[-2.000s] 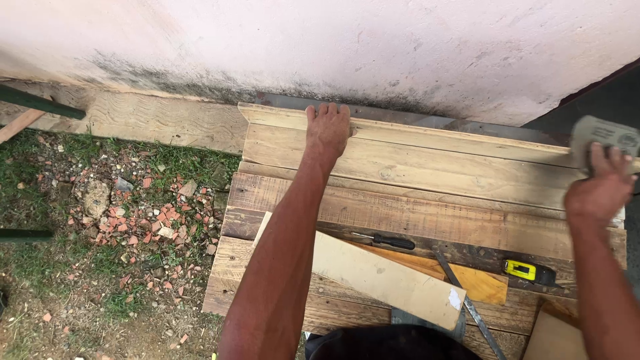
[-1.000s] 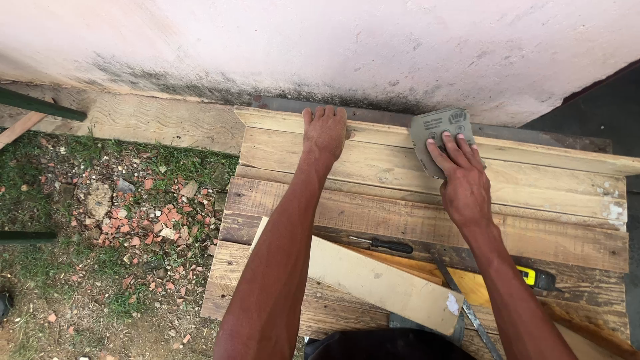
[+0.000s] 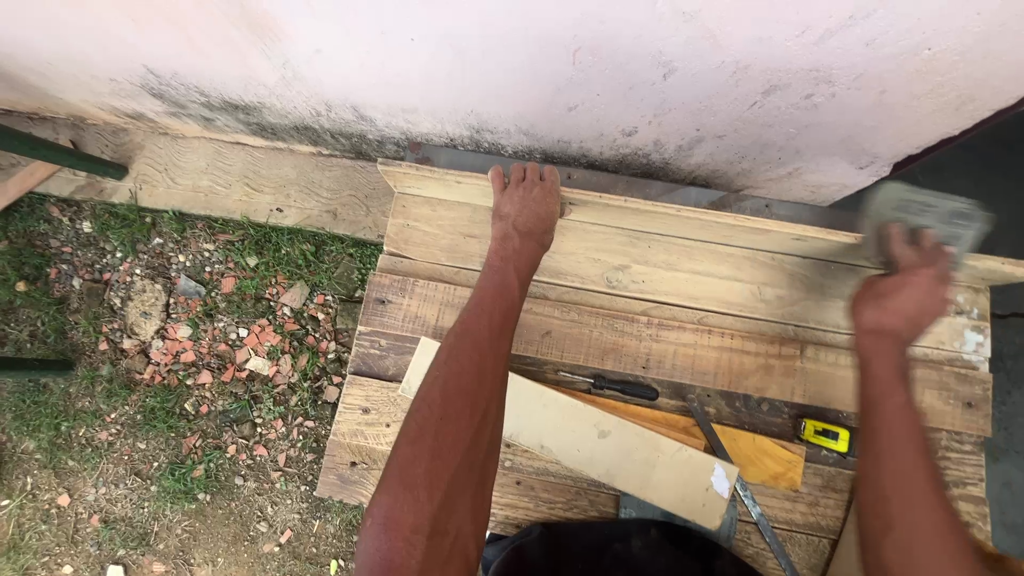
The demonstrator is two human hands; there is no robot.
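A long, narrow wooden board [image 3: 688, 214] stands on edge along the far side of a plank table [image 3: 640, 336]. Near its left part, my left hand [image 3: 528, 204] grips it, fingers over the top edge. Toward its right end is my right hand [image 3: 904, 280], blurred, holding a sheet of sandpaper [image 3: 928, 220] at the board's top edge. Between my arms lie a screwdriver [image 3: 620, 387] with a black handle, a pale flat board [image 3: 608, 440], an orange-toned wood piece [image 3: 760, 456], a metal rule or blade [image 3: 756, 512] and a yellow and black tape measure [image 3: 826, 436].
A stained pink wall [image 3: 512, 72] rises just behind the table. Grass and broken brick pieces [image 3: 264, 340] cover the ground at the left. Dark green bars [image 3: 64, 152] reach in from the left edge. Another board [image 3: 844, 536] lies at the lower right.
My right hand with the sandpaper was at the far right, then near the middle of the upright board, and is now back toward the right end. My left hand has stayed in place.
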